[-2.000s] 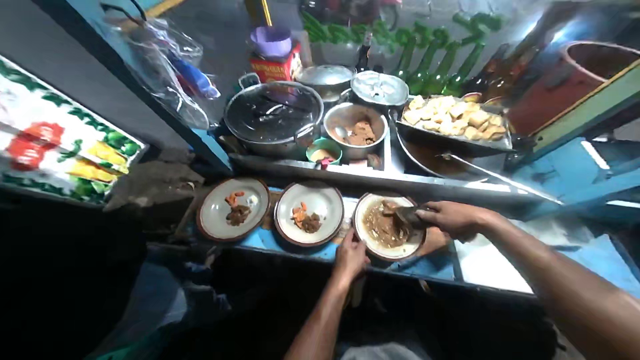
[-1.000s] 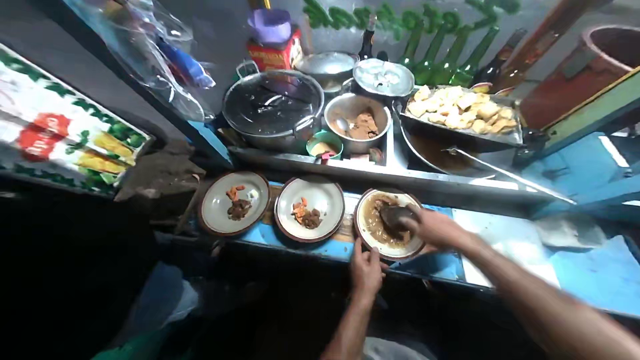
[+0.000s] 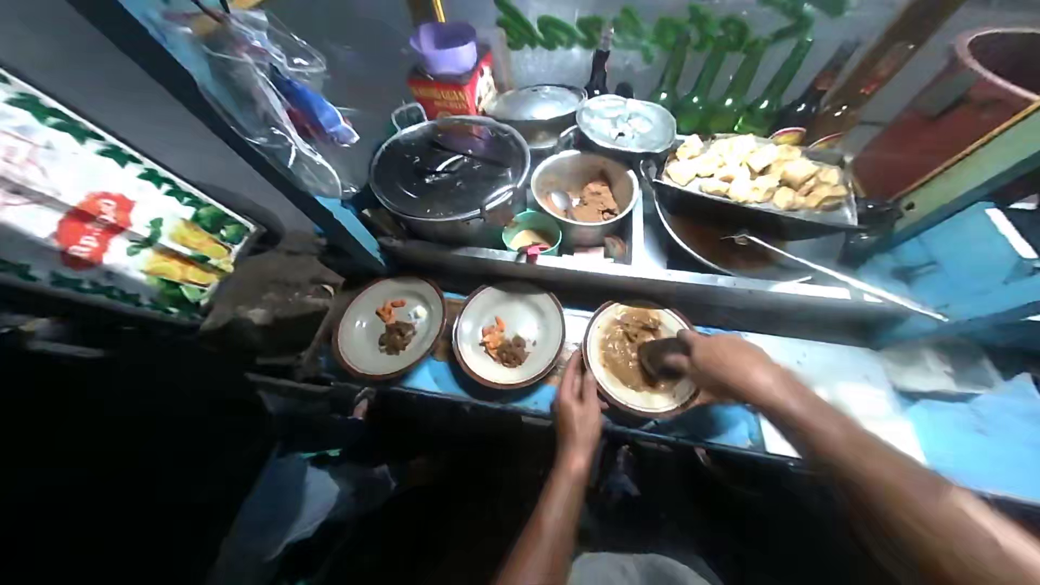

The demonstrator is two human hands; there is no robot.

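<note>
My right hand (image 3: 723,364) grips a dark pestle (image 3: 662,357) and presses its end into brown sauce (image 3: 624,361) on the right-hand plate (image 3: 595,357). Against the left edge of that plate rests my left hand (image 3: 578,404), its fingers touching the rim. Beside it stand a middle plate (image 3: 528,309) and a left plate (image 3: 361,325), both cream with brown rims. Each of these two holds small orange-red chillies and a dark brown clump. The fingertips of my left hand under the plate's edge are partly hidden.
Behind the plates, a metal ledge borders a large lidded pot (image 3: 449,166), a bowl of brown paste (image 3: 597,201), a small green bowl (image 3: 532,233) and a tray of fried pieces (image 3: 756,175). A long-handled utensil (image 3: 845,278) lies over a wide pan. Green bottles (image 3: 723,93) stand behind.
The pestle has shifted within the right plate, and the sauce looks smoother and more spread than two seconds ago. My left hand has stayed at the plate's rim.
</note>
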